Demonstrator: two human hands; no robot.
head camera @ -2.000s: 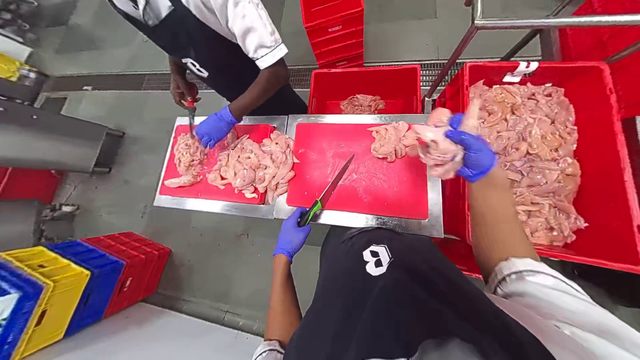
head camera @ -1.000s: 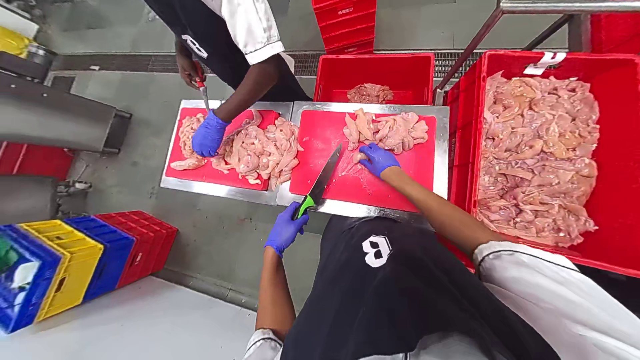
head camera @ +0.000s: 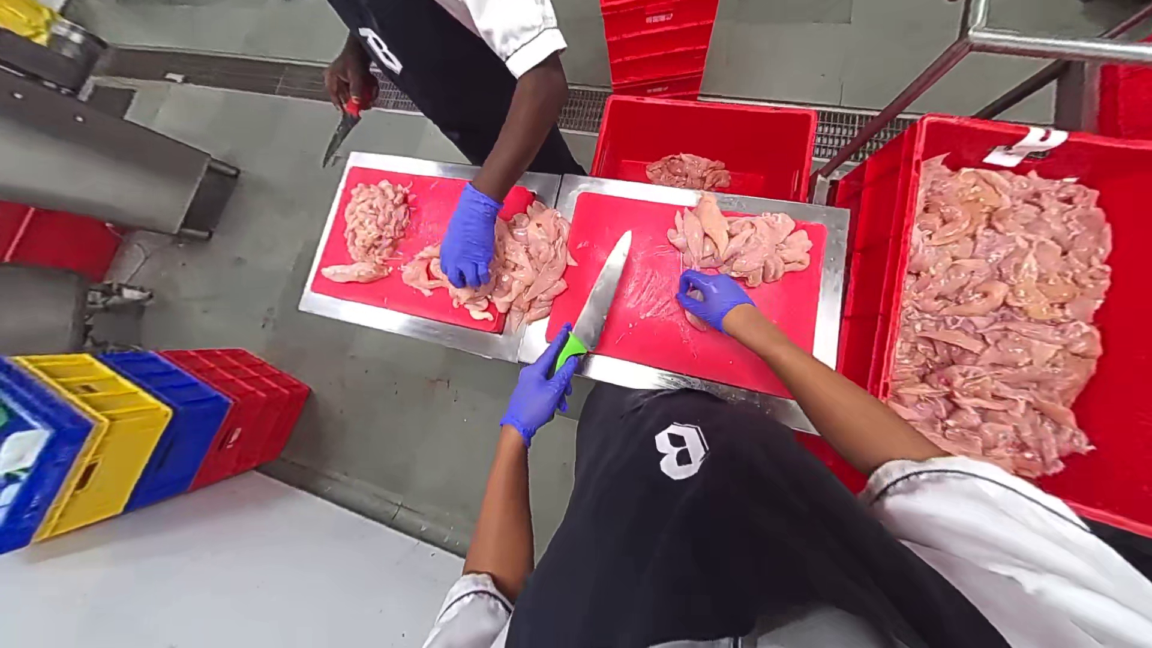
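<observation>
My left hand [head camera: 543,385], in a blue glove, grips the green handle of a long knife [head camera: 605,290], its blade pointing away from me over the left part of a red cutting board [head camera: 648,333]. On the same board, my gloved right hand [head camera: 713,299] has its fingertips on a small piece of raw chicken [head camera: 695,319], mostly hidden by the hand. Just beyond it lies a pile of raw chicken strips [head camera: 756,247]. A large red crate [head camera: 1116,405] to the right holds many more strips.
Across the table, a co-worker's gloved hand [head camera: 470,238] touches chicken on a second red board [head camera: 432,193]; the other holds a red-handled knife [head camera: 342,130]. A red crate [head camera: 612,135] with some chicken stands behind my board. Metal rails [head camera: 1035,43] rise at back right; stacked crates [head camera: 238,405] stand at left.
My right hand has moved left from beside the large crate to the board, and the chicken it held now lies in the pile there. The co-worker's knife has moved off the board.
</observation>
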